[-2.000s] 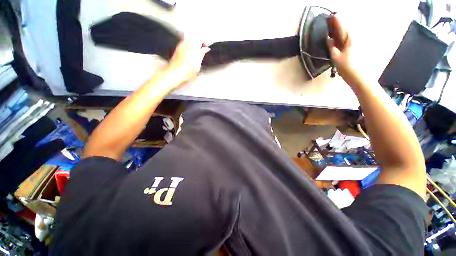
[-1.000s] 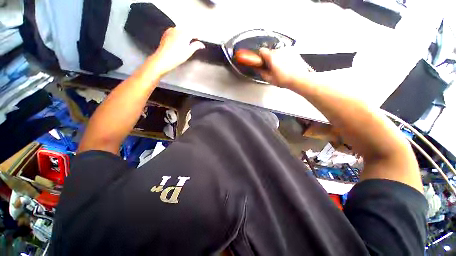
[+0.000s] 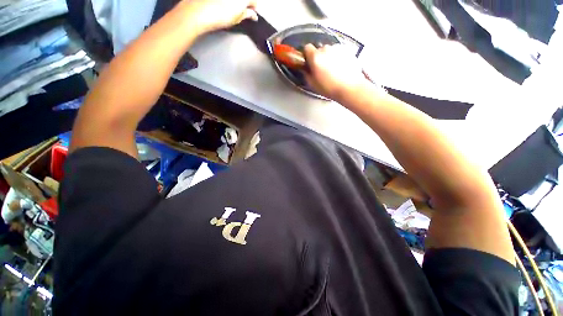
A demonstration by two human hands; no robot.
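A long black strip (image 3: 432, 103) lies on the pale pressing table (image 3: 247, 92), running under the steam iron (image 3: 315, 38). The iron, a dark rounded-triangular plate with an orange-red handle, rests on the strip's middle. My right hand (image 3: 330, 69) is closed around its handle. My left hand (image 3: 222, 13) is at the top edge, partly cut off, with its fingers on the strip's left part, just left of the iron. The strip's far left end is hidden by my hand or lies out of view.
Dark cloth with pale parts (image 3: 484, 40) lies at the table's upper right. A black square pad (image 3: 528, 162) is at the right end. Yellowish hoses (image 3: 525, 259) hang at the lower right. Cloth piles (image 3: 43, 68) stand at the left. An open carton (image 3: 197, 126) is below the table edge.
The iron first moved left along the strip, towards my left hand. The camera view has since turned, and my left hand now sits higher, near the top edge. Both hands keep their hold.
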